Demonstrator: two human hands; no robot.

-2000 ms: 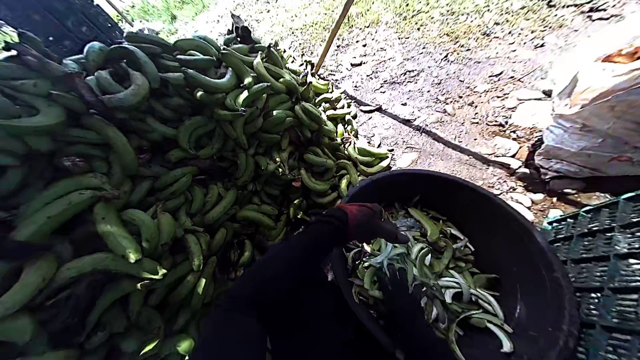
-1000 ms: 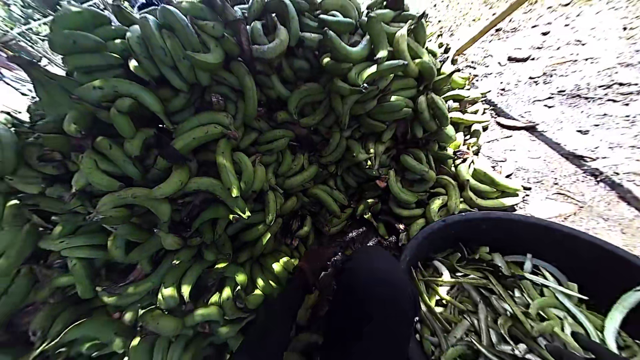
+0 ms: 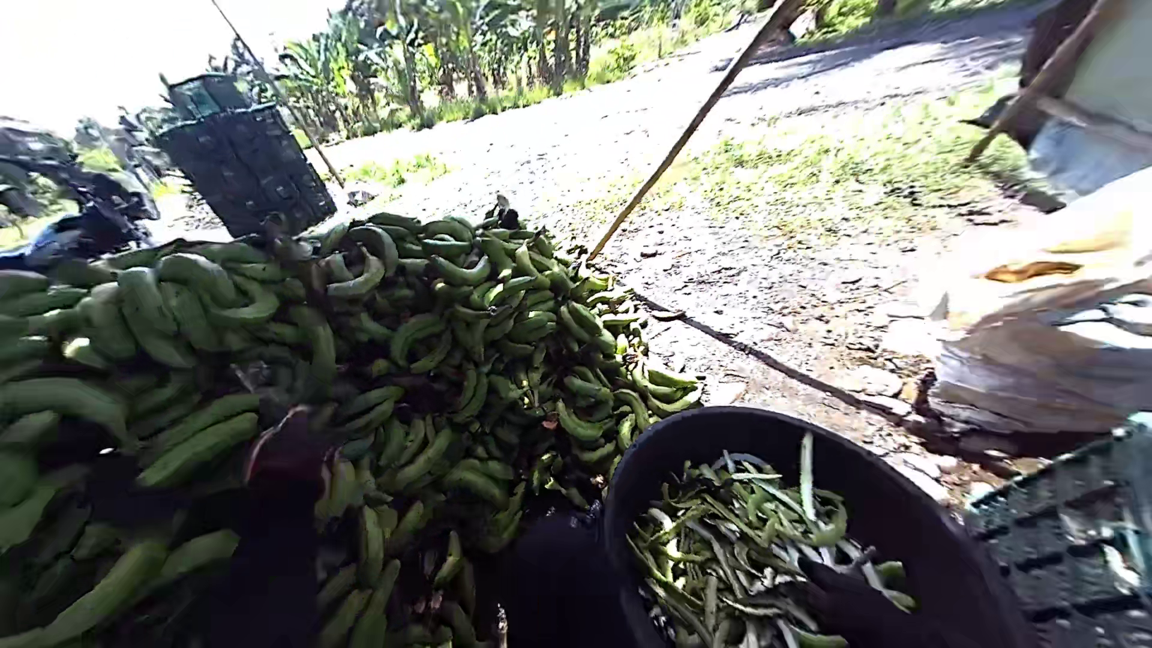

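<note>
A large heap of green plantains (image 3: 459, 351) fills the left and middle. Over its near left part is my left hand (image 3: 288, 454), dark and blurred, with dark red at the wrist or glove; its fingers and any hold are unclear. A round black tub (image 3: 738, 423) stands at lower right, holding many green and pale plantain peels (image 3: 720, 549). Inside it, at the right, my dark right hand (image 3: 846, 598) is low over the peels, close to a green piece (image 3: 893, 576). Shadow hides whether its fingers grip anything.
A green plastic crate (image 3: 1062, 540) stands right of the tub, below a pale, filled sack (image 3: 1044, 369). Dark stacked crates (image 3: 247, 166) rise behind the heap. A slanting wooden pole (image 3: 684, 144) meets the ground beyond it. A motorcycle (image 3: 81, 211) is at far left.
My left hand, over the tub's left side two seconds ago, is now over the plantain heap. The view has swung up, showing stacked crates and trees.
</note>
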